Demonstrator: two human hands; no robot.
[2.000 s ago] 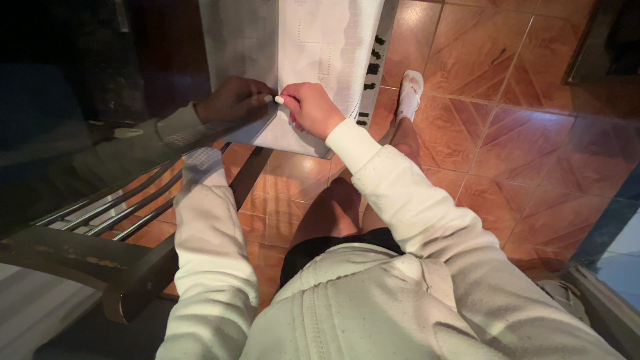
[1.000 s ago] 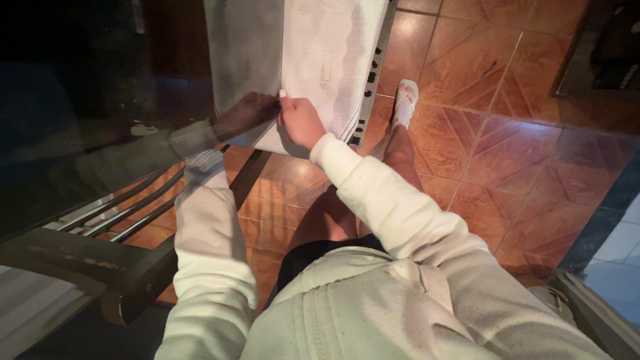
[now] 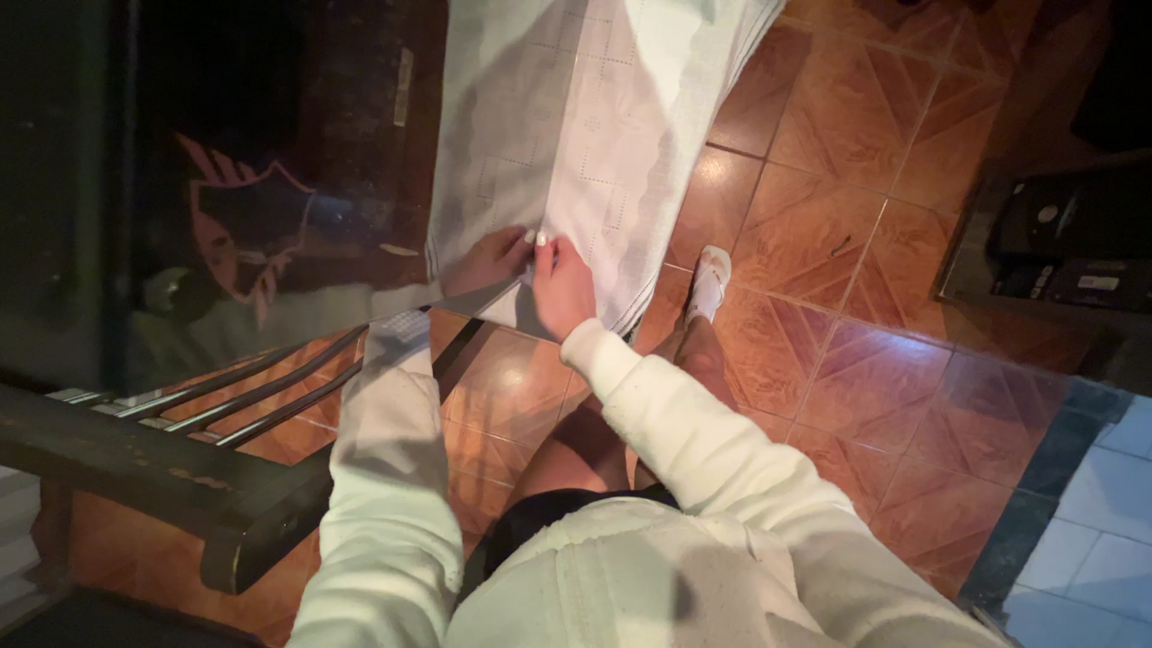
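Observation:
A white cloth [image 3: 630,180] with rows of small openwork holes hangs beside a dark glossy surface [image 3: 360,207], which mirrors it in a greyer tone. My right hand [image 3: 562,283] has its fingers closed on the cloth close to its near end, right by that surface, thumb uppermost. The hand's reflection shows just to the left. My left arm, in a cream sleeve [image 3: 391,468], reaches forward to the near edge of the glossy surface. Past the patterned patch at the sleeve's end, the left hand itself is hidden.
At the left is a dark wooden chair [image 3: 135,450] with worn paint and metal bars. My foot in a light sandal [image 3: 711,279] is on the orange-brown tiled floor [image 3: 783,351]. Black equipment [image 3: 1080,234] stands at the right, and pale blue tiles [image 3: 1098,531] lie at the lower right.
The small dark pieces along the cloth's right side no longer show. More of the glossy surface's reddish emblem shows now. My right hand remains at the cloth's near end; the view has shifted.

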